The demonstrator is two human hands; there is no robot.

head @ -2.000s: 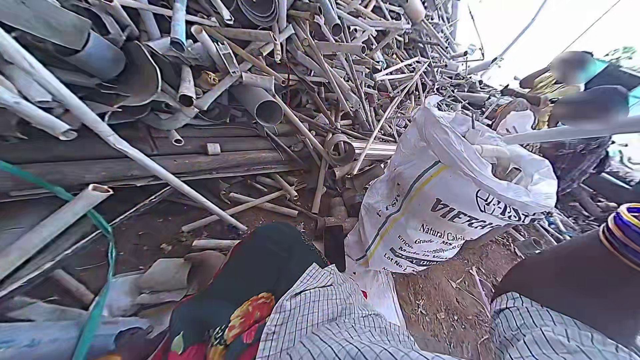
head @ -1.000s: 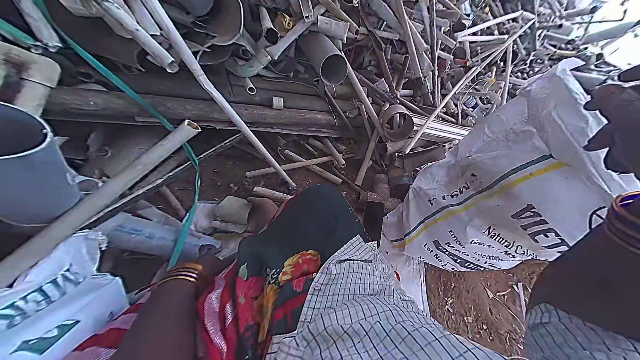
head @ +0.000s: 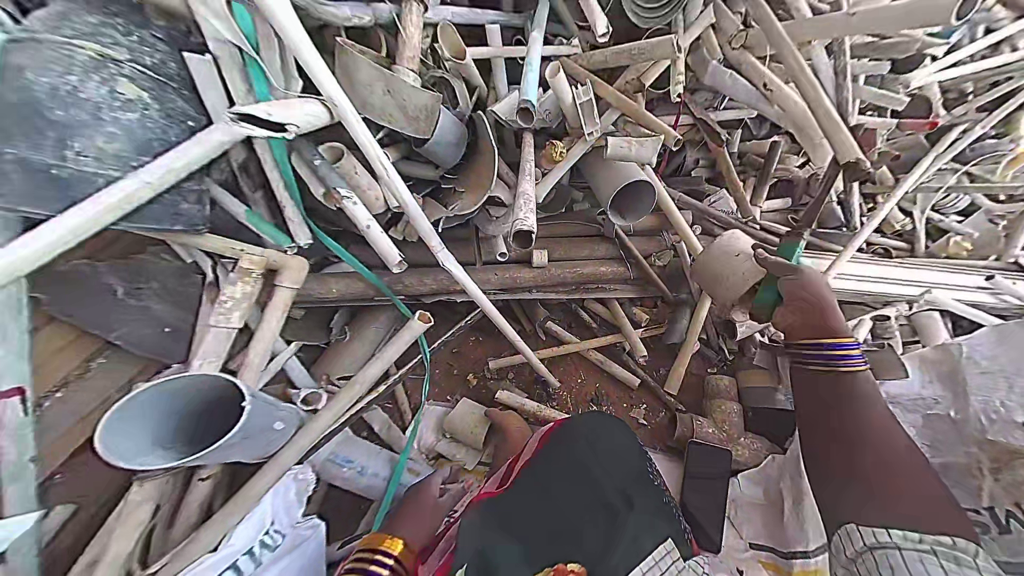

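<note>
My right hand point(head: 808, 304) is closed around the green handle point(head: 770, 298) of a tool with a long, dark metal blade point(head: 820, 196); its exact kind is unclear. A short beige pipe piece point(head: 728, 266) touches or nearly touches its fingers. Low in the view, my left hand point(head: 424, 506) is beside red-edged cloth and near a broken pipe piece point(head: 466, 422); its fingers are blurred, and any grip is unclear. A wide grey pipe point(head: 172, 420) lies at the left.
Heaped scrap pipes point(head: 624, 188) fill the far side. A long thin pipe point(head: 416, 216) slants down across the middle, near a green strap point(head: 352, 260). A white sack point(head: 952, 400) is at the right; a dark phone point(head: 706, 492) lies near my knee. Another sack point(head: 264, 528) sits lower left.
My right hand, above the white sack a second ago, is now by the pipe heap with the green-handled tool in it. The view has shifted, and the right sack shows less.
</note>
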